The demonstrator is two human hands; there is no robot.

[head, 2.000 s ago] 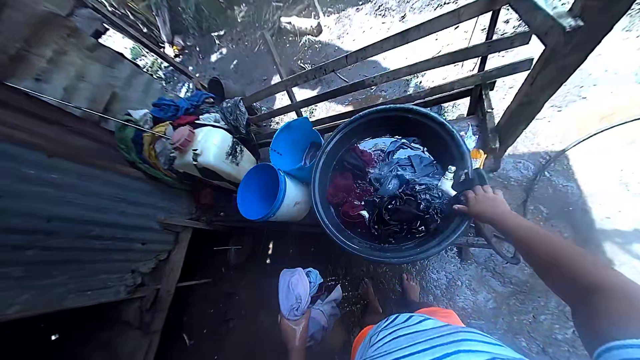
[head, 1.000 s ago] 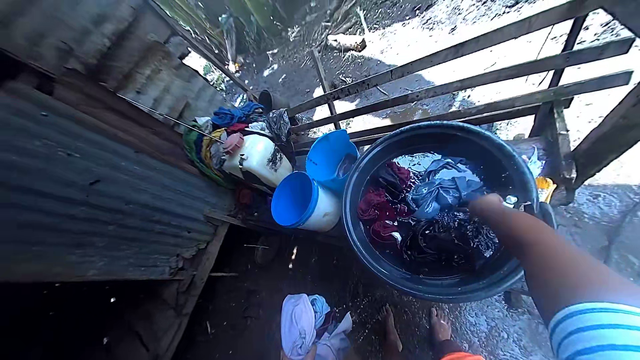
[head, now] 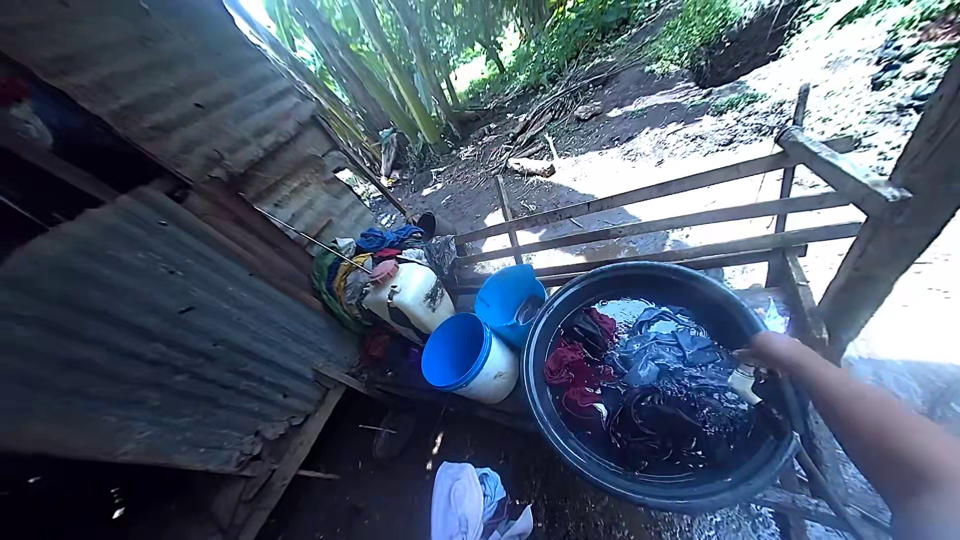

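Observation:
A large black round tub (head: 534,379) holds water and soaking clothes, with dark red cloth (head: 574,367) at its left and grey-blue cloth (head: 667,349) near its middle. My right hand (head: 776,352) is at the tub's right rim, just above a small white object (head: 745,384) whose kind is unclear. Blur and angle hide whether the fingers grip it or the rim. Pale cloths (head: 459,499) show at the bottom edge, below and left of the tub; my left hand is not visible there.
Beside the tub stand a blue-and-white bucket (head: 499,371), a cut blue container (head: 510,296) and a white jerrycan (head: 412,296) with clothes behind it. A wooden rail (head: 660,225) runs behind; corrugated metal sheeting (head: 150,330) stands left, a wooden post (head: 892,195) right.
My right hand was at the right rim, then over the clothes in the water, and is now back at the rim. The view has tilted up; my left hand, earlier at the pale cloths, is out of sight.

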